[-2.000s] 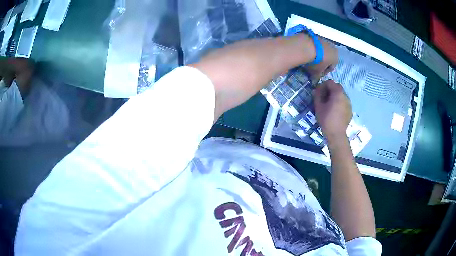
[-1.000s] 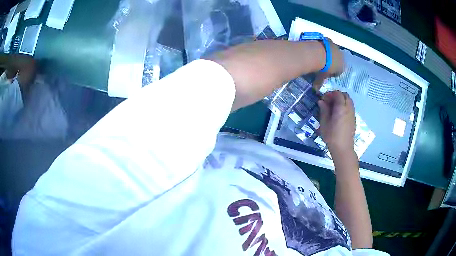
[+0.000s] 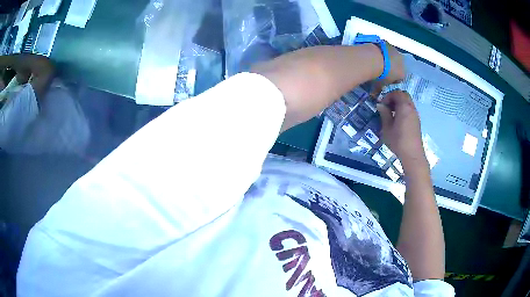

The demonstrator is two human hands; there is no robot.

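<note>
A wide grey panel with a vent pattern lies in a white foam border on the right. A long small-pad sheet with dark and white rectangles slants over the panel's left part. My left hand, with a blue wristband, is at the sheet's upper edge, fingers bent down onto it. My right hand is just below, its fingertips drawn together close to the left fingers. Whether it pinches a piece is too blurred to tell. A white square label is on the panel.
Clear plastic bags and a long white sheet lie left of the panel on the green bench. White strips lie further left. Another person's arm shows at the left edge. A round clear item is beyond the panel.
The panel and both hands appear slightly further right in view. The fingertips remain close together at the sheet, and more of its white rectangles show left of my right hand.
</note>
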